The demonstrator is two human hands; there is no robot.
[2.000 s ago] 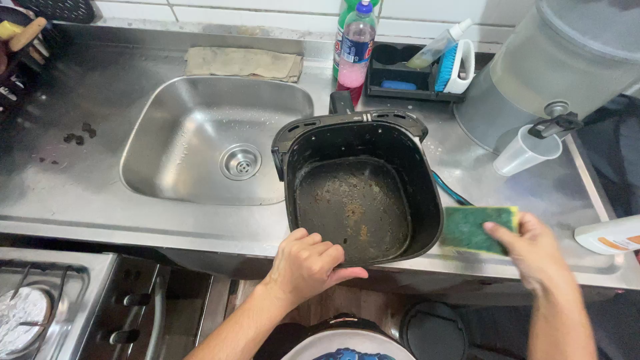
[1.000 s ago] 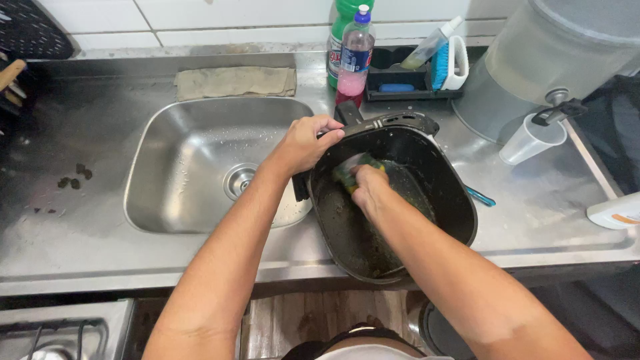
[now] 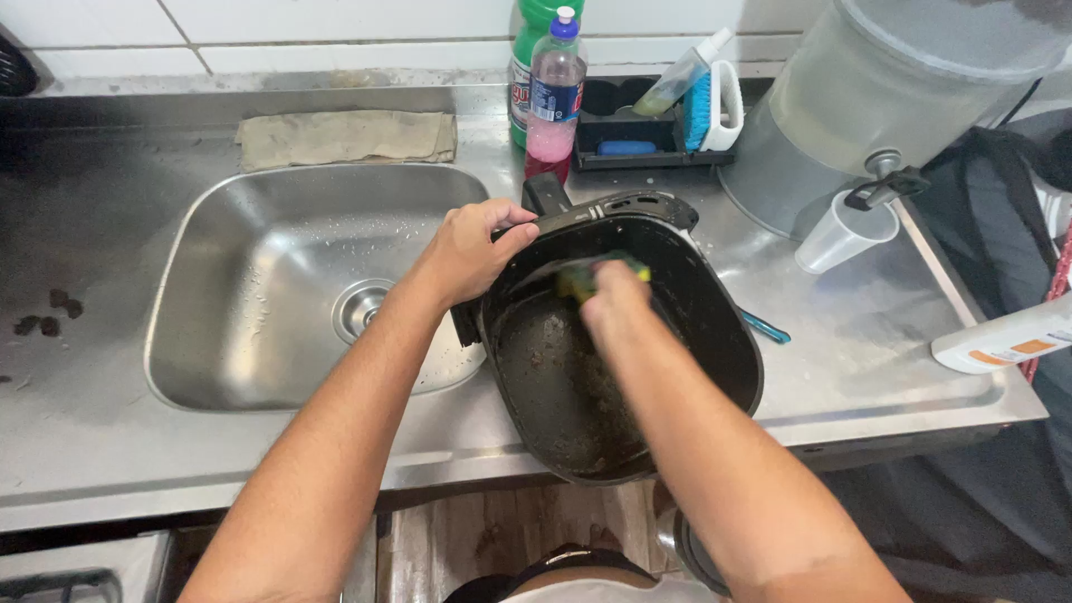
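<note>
A black air fryer basket (image 3: 553, 377) with brownish residue on its bottom stands tilted on the steel counter, right of the sink. My left hand (image 3: 477, 251) grips its upper left rim, close to the black handle (image 3: 546, 194). Inside the basket my right hand (image 3: 617, 297), blurred, holds a green and yellow scouring sponge (image 3: 578, 280) against the far inner wall. The fingertips of the right hand are partly hidden. A thin teal-handled utensil (image 3: 764, 327) lies on the counter, partly behind the basket's right side.
The steel sink basin (image 3: 251, 293) is at left, a folded cloth (image 3: 347, 138) behind it. Detergent (image 3: 554, 100) and green (image 3: 523, 75) bottles stand behind the basket, beside a black caddy (image 3: 662, 159) with a brush. A dispenser (image 3: 837, 117), plastic cup (image 3: 846, 230) and white bottle (image 3: 1005, 335) are at right.
My left hand has gone from the basket's near edge to its upper left rim. The right hand and sponge, over the counter at the right two seconds ago, are now inside the basket.
</note>
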